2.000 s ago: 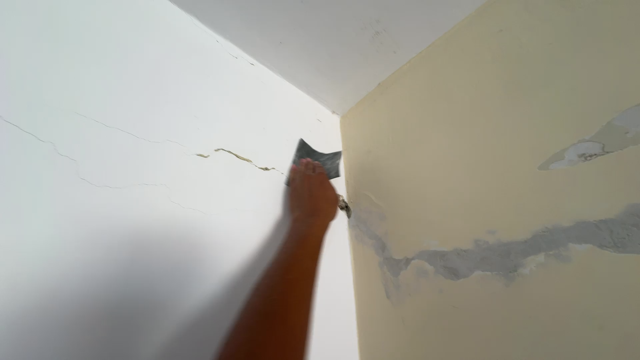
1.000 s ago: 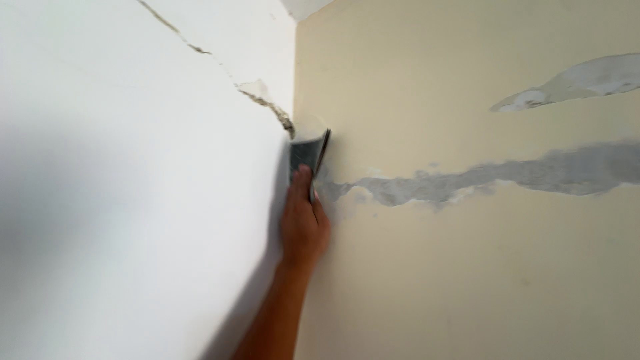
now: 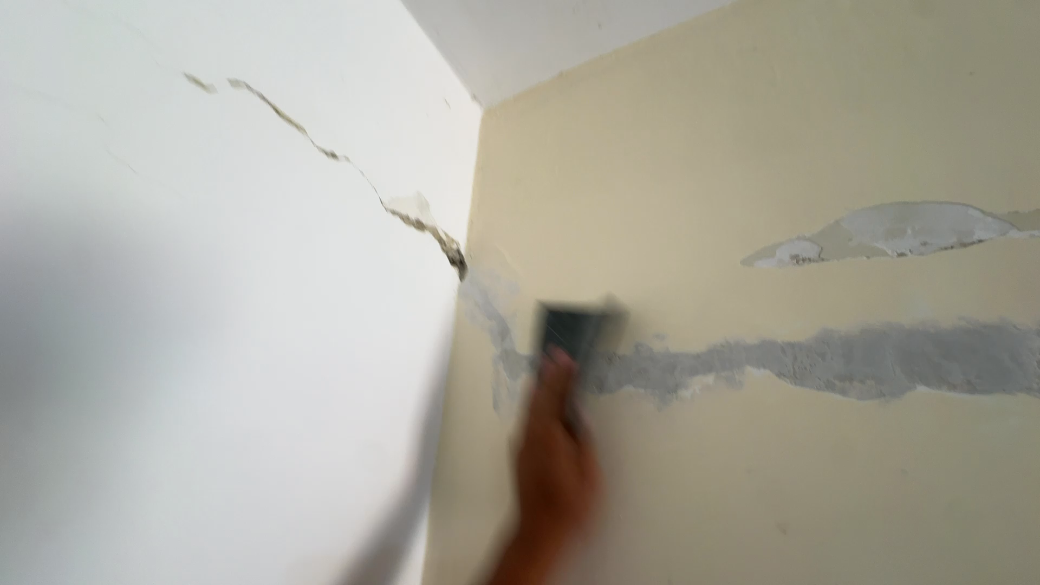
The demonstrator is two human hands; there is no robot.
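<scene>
My right hand (image 3: 561,463), blurred, grips a dark, wide-bladed putty knife (image 3: 573,333), one finger lying along its blade. The blade is over the left part of the grey filler strip (image 3: 877,361) on the cream wall, right of the room's corner. Whether it touches the wall is unclear. A jagged open crack (image 3: 439,236) runs down the white wall and meets the corner, above and left of the blade. Thin grey filler smears (image 3: 491,313) lie between the corner and the strip. My left hand is out of view.
The white wall (image 3: 244,366) stands left of the corner, the cream wall (image 3: 691,179) right of it. The ceiling (image 3: 561,36) meets both above. A chipped patch of bare plaster (image 3: 910,227) shows on the upper right. A soft shadow falls on the white wall.
My right hand has moved the putty knife from the corner, by the crack's lower end, rightward onto the cream wall's grey strip. Earlier the blade was bent against the corner. The view has shifted.
</scene>
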